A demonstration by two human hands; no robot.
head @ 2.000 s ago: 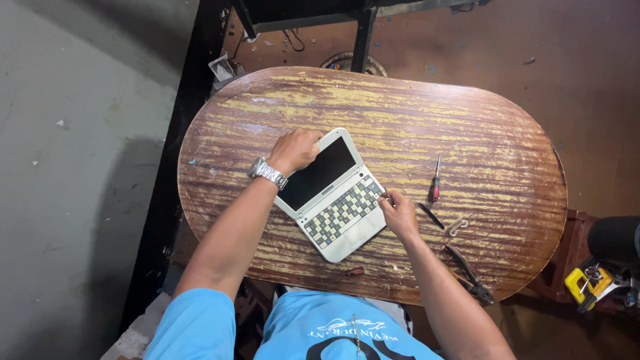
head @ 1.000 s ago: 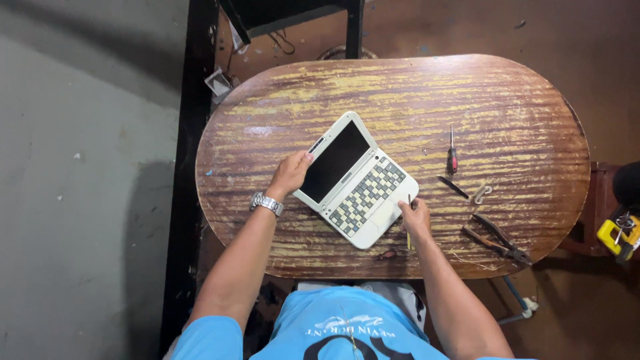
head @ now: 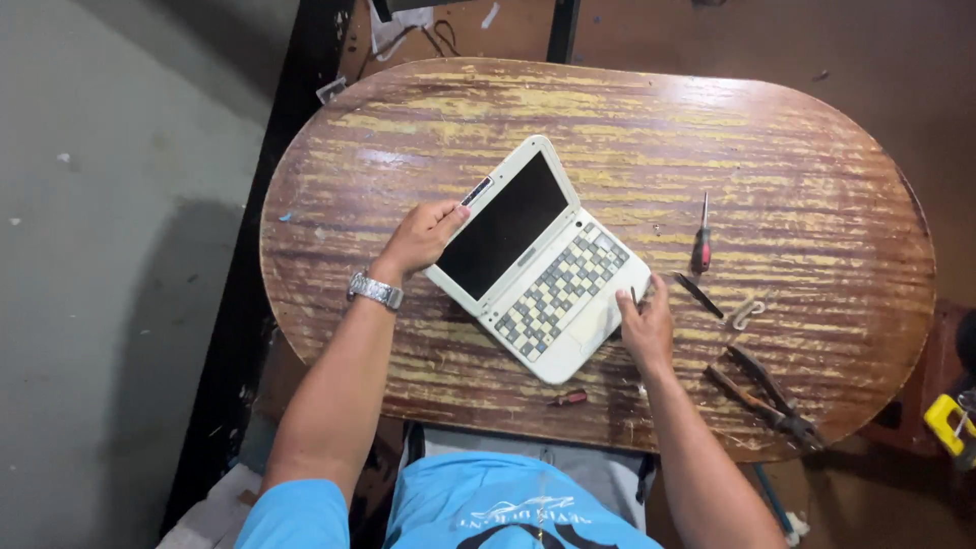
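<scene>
A small white netbook laptop (head: 564, 305) lies turned at an angle over the table, its lid folded back and its screen (head: 507, 225) dark. Grey and cream keys form a checkered keyboard. My left hand (head: 423, 236), with a metal watch (head: 374, 291) on the wrist, grips the outer edge of the lid. My right hand (head: 648, 324) is at the front corner of the base, thumb on top; a thin dark item shows by the thumb, too small to name.
Right of the laptop on the worn oval table (head: 839, 229) lie a red-black screwdriver (head: 703, 240), a black thin tool (head: 699, 296), a pale looped piece (head: 747, 311) and rusty pliers (head: 774, 404). A short red-handled screwdriver (head: 568, 398) is near the front edge. A yellow tool (head: 945, 427) is at far right.
My right hand has shifted its hold along the front edge of the laptop. My left hand stays on the lid. The view has moved closer.
</scene>
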